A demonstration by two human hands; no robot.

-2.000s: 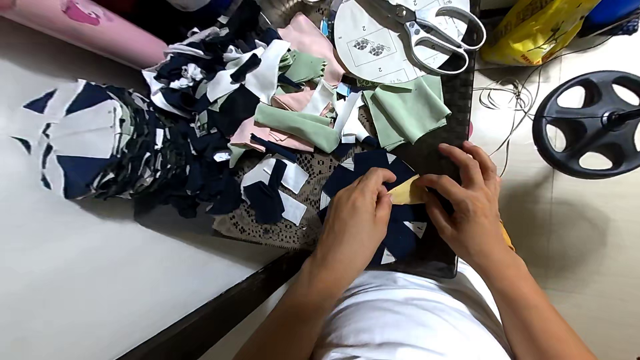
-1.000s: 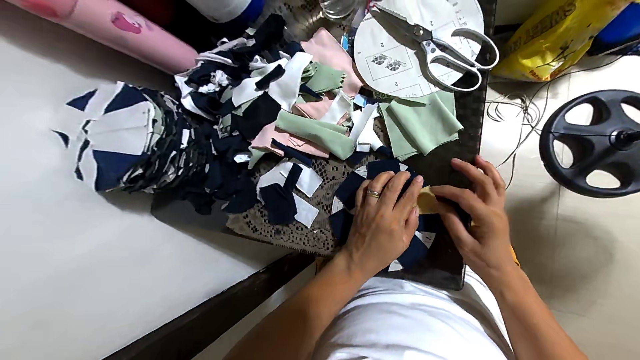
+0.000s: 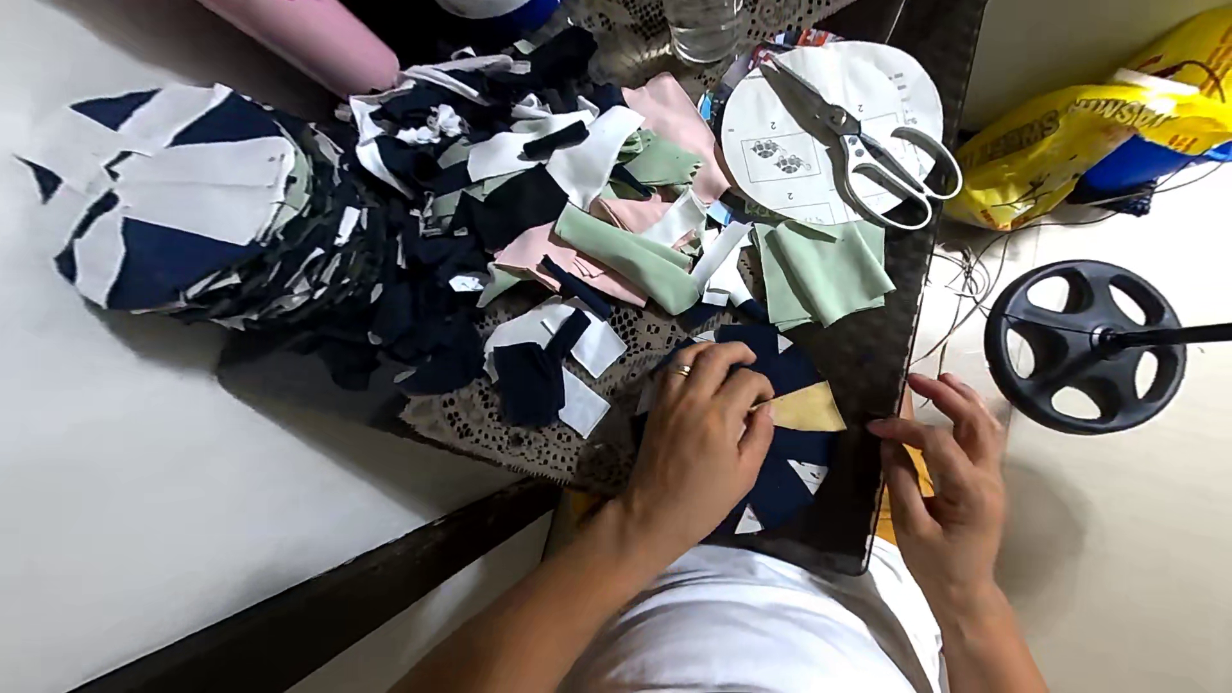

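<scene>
A round arrangement of navy and white fabric pieces (image 3: 791, 371) lies at the table's near right corner. On it rests a yellow fabric wedge (image 3: 811, 408). My left hand (image 3: 701, 433), a ring on one finger, lies over the arrangement with its fingertips at the yellow wedge's narrow end. Just beyond the table edge is my right hand (image 3: 948, 462), its thumb and forefinger close together near the edge; whether they pinch anything cannot be told. Scissors with white handles (image 3: 857, 144) lie on round printed paper sheets (image 3: 770, 125). Folded green fabric (image 3: 823, 272) lies below them.
Navy, white, pink and green scraps (image 3: 577, 192) heap on the lace-covered table (image 3: 452, 414). At the left stands a stack of patchwork fabric rounds (image 3: 192, 202). A clear container (image 3: 705, 29) is at the back. Right of the table are a yellow bag (image 3: 1039, 144) and a black wheel-shaped object (image 3: 1086, 346).
My right hand has moved right, off the yellow wedge and past the table edge. More of the wedge now shows. My left hand stays on the fabric arrangement.
</scene>
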